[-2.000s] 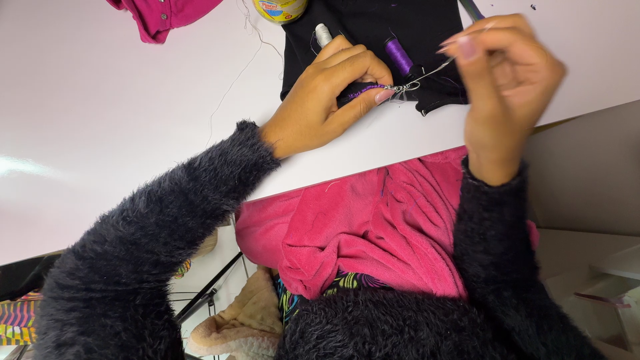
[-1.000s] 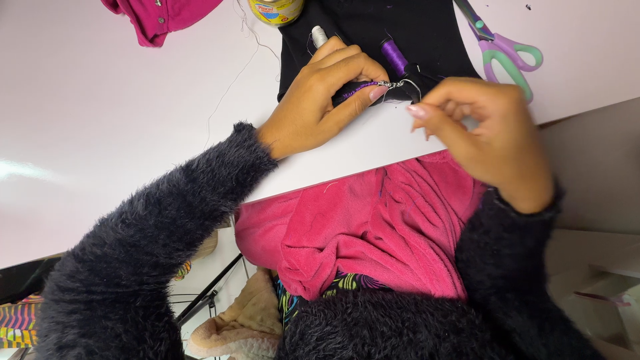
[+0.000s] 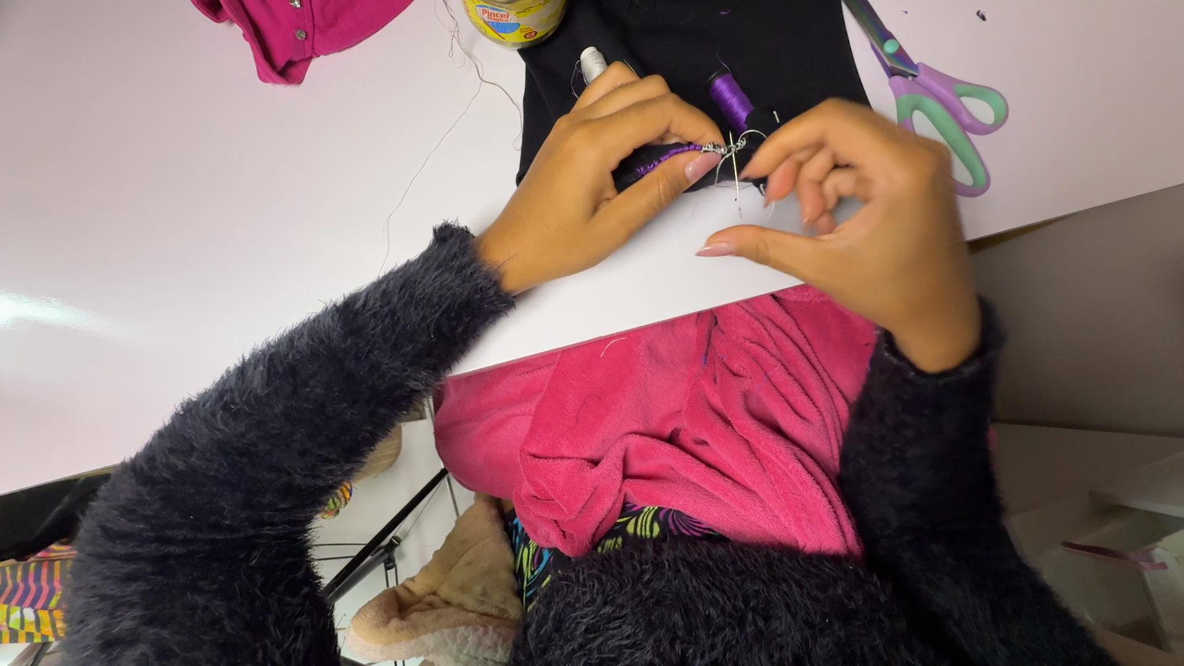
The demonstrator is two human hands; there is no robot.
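My left hand [image 3: 601, 171] pinches the edge of a black fabric [image 3: 786, 46] between thumb and forefinger. Purple stitches [image 3: 668, 159] run along that edge, with a grey-and-white stitched stretch beside my fingertips. A sewing needle [image 3: 737, 176] stands through the edge there, its lower part sticking out toward me. My right hand [image 3: 851, 203] is just right of the needle, thumb and fingers apart, with nothing clearly held. A loop of pale thread lies between the needle and my right forefinger. A purple thread spool [image 3: 731, 100] and a white thread spool [image 3: 592, 63] rest on the fabric behind my hands.
Scissors with purple and green handles [image 3: 943, 116] lie to the right on the white table [image 3: 231, 185]. A yellow-labelled jar [image 3: 516, 20] stands at the back, and a pink buttoned garment [image 3: 319, 32] lies at the back left. Loose thread trails on the left. Pink plush cloth [image 3: 666, 425] covers my lap.
My right hand has come from farther right, where it drew thread out, back toward the stitched edge and opened. The scissors, mostly hidden at first, now show. My left hand has kept its hold.
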